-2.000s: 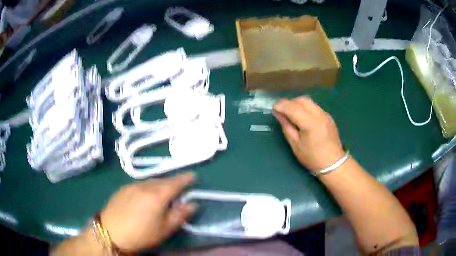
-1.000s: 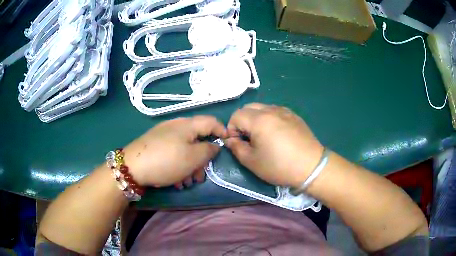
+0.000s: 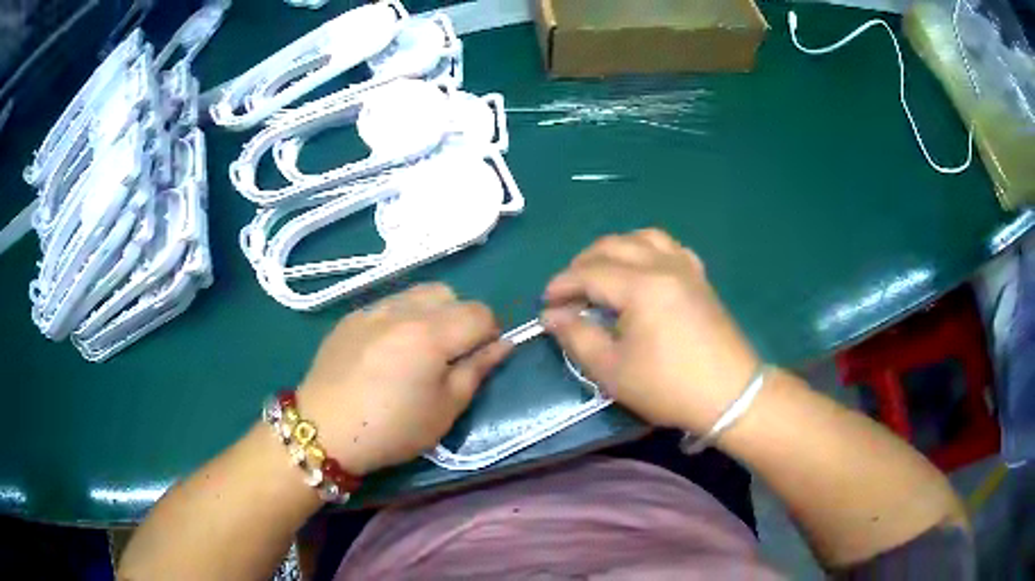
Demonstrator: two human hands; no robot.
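A white plastic frame [image 3: 528, 435] is low in front of me at the bench's near edge, with its long opening visible. My left hand [image 3: 403, 369] grips its upper rail from the left. My right hand [image 3: 641, 329] grips the same rail just to the right and covers most of the round disc end. A short white length of rail shows between my fingertips. Whether a thin pin is between my fingers cannot be told. Loose thin pins [image 3: 636, 108] lie beyond my right hand, and a single pin [image 3: 599, 177] lies nearer.
Overlapping white frames [image 3: 437, 210] lie beyond my left hand, with a denser stack [image 3: 114, 227] at far left. An open cardboard box [image 3: 653, 40], a white cord [image 3: 897, 57] and a plastic bag [image 3: 976, 102] are at the back and right. A red stool [image 3: 925, 380] stands below right.
My hands have shifted from the frame's left end to its upper rail, and the frame is now tilted up to the right. The view has also shifted.
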